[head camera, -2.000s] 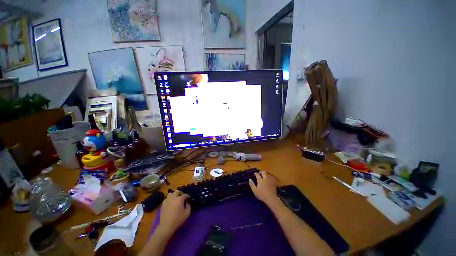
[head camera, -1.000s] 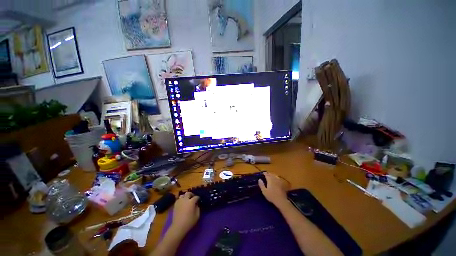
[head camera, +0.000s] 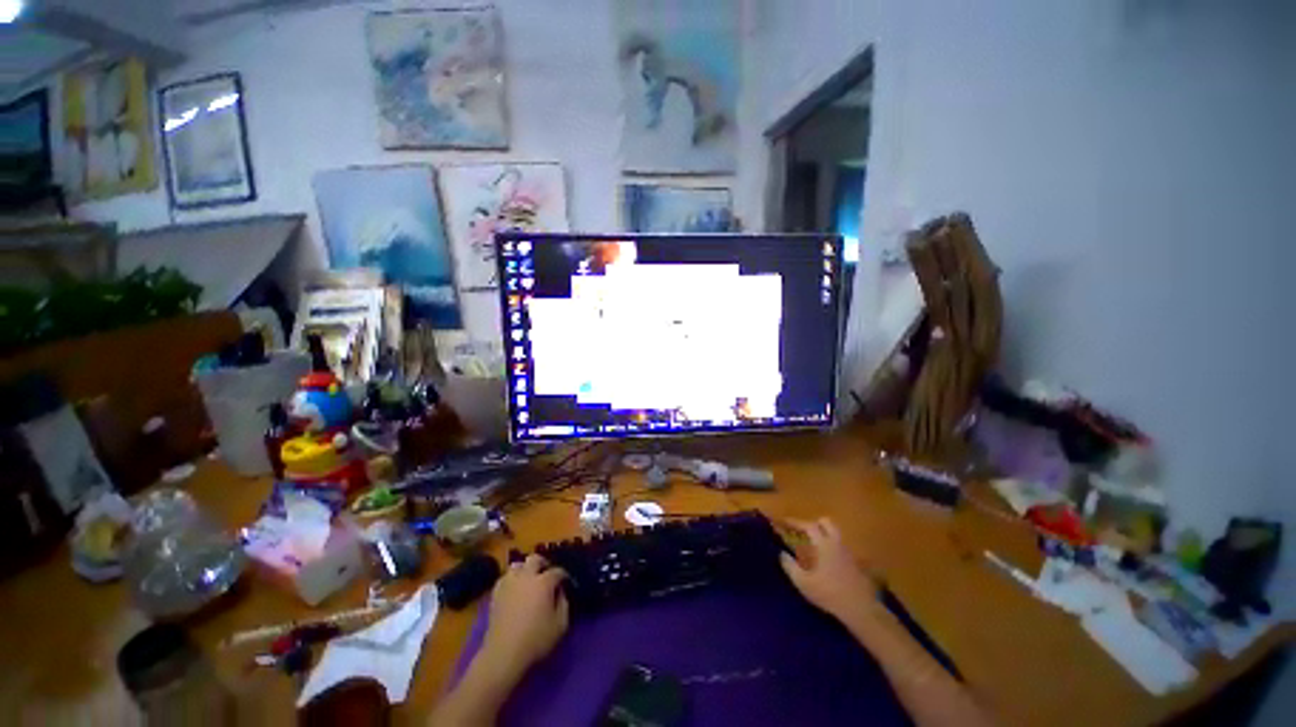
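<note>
The black keyboard (head camera: 661, 557) lies in front of the monitor (head camera: 675, 334), which shows white windows on a dark desktop. My left hand (head camera: 530, 608) rests at the keyboard's left end, fingers over the keys, holding nothing. My right hand (head camera: 832, 571) is just past the keyboard's right end, over the dark mat strip. No mouse shows; whether one is under my palm is hidden. The purple desk mat (head camera: 739, 646) lies under my forearms. A dark smartphone (head camera: 644, 699) lies on it near the bottom edge.
Left are a small black object (head camera: 466, 580), a white tissue (head camera: 373, 651), a tissue pack (head camera: 306, 554), a clear glass jar (head camera: 182, 561), a dark jar (head camera: 164, 668) and a toy figure (head camera: 320, 426). Right are driftwood (head camera: 955, 334) and papers (head camera: 1123, 625). Small white devices (head camera: 597, 511) lie behind the keyboard.
My right hand has moved off the keyboard's right end to the right, over where the dark shape on the mat strip showed. My left hand stays at the left keys. The view has shifted slightly.
</note>
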